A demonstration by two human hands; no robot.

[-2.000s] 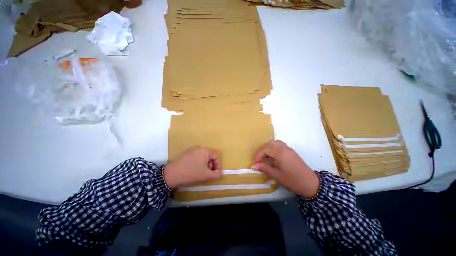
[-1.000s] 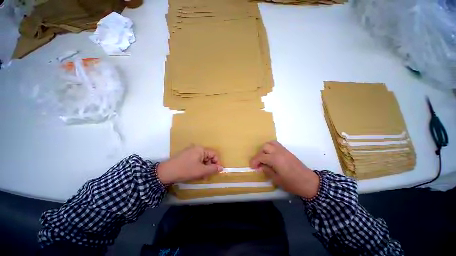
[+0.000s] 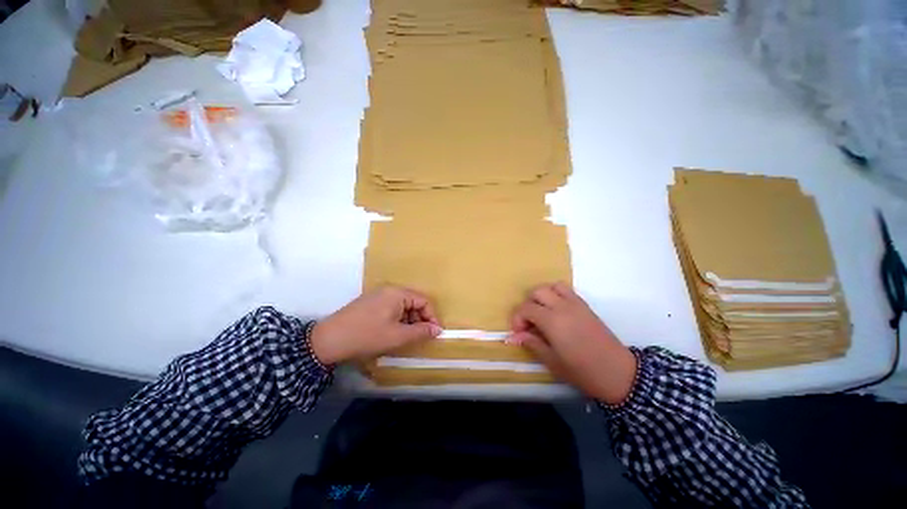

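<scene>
A kraft blank (image 3: 467,263) lies in front of me at the near table edge. A white tape strip (image 3: 477,335) runs across it between my hands. My left hand (image 3: 383,326) pinches the strip's left end. My right hand (image 3: 567,336) pinches its right end. The fingers hide both ends; whether the strip touches the card all along, I cannot tell. A second white strip (image 3: 462,366) lies nearer the edge, parallel to the first. Beyond, a long column of overlapping kraft blanks (image 3: 462,119) runs to the far side.
A taped blanks stack (image 3: 761,234) is at right, with scissors (image 3: 892,268) and a black cord beyond it. A large clear plastic bag (image 3: 825,70) is far right. At left are a bag of tape strips (image 3: 214,169), crumpled white paper (image 3: 267,60) and brown kraft pieces (image 3: 179,28).
The view has shifted, so the table things sit further right in the picture. My left hand's fingers have closed onto the strip's left end. My right hand stays at the right end.
</scene>
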